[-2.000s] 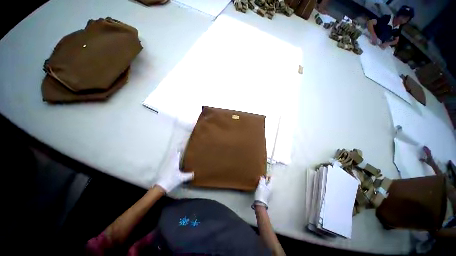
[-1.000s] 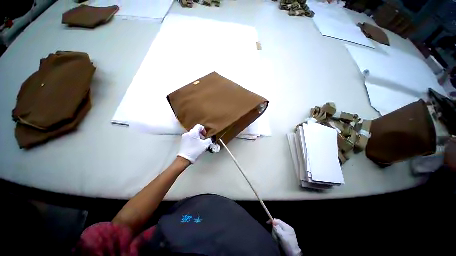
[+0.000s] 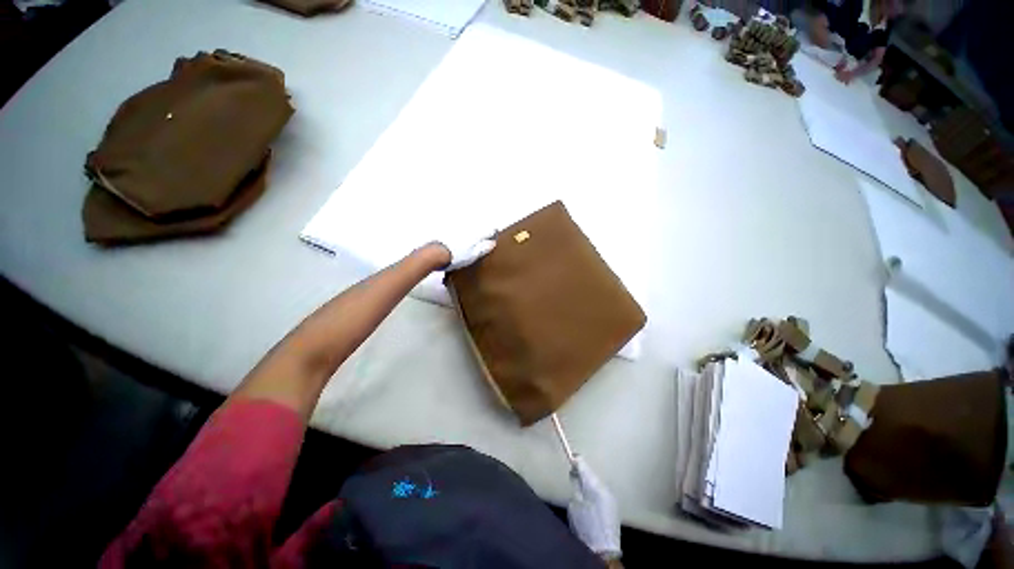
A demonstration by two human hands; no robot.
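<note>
The brown handbag (image 3: 547,313) lies tilted over the front of the white sheet stack (image 3: 523,145), a small metallic mark near its upper left edge. My left hand (image 3: 471,253), in a white glove, is at the bag's upper left corner; its fingers are partly hidden, and it appears to grip the edge. A thin pale strip (image 3: 564,437) runs from the bag's lower corner to my right hand (image 3: 594,509). My right hand, also gloved, is closed on the strip's end near the table edge, in front of the apron.
Limp brown bags (image 3: 189,139) lie in a pile at the left. White cards (image 3: 747,445) stand stacked at the right beside khaki strap bundles (image 3: 817,389). Another brown bag (image 3: 928,439) is at the far right. Another person's arms (image 3: 851,69) show at the top right.
The bag has turned, and my left hand has moved from its lower corner to its upper left corner. Less of the strip shows, and my right hand has come nearer to the bag.
</note>
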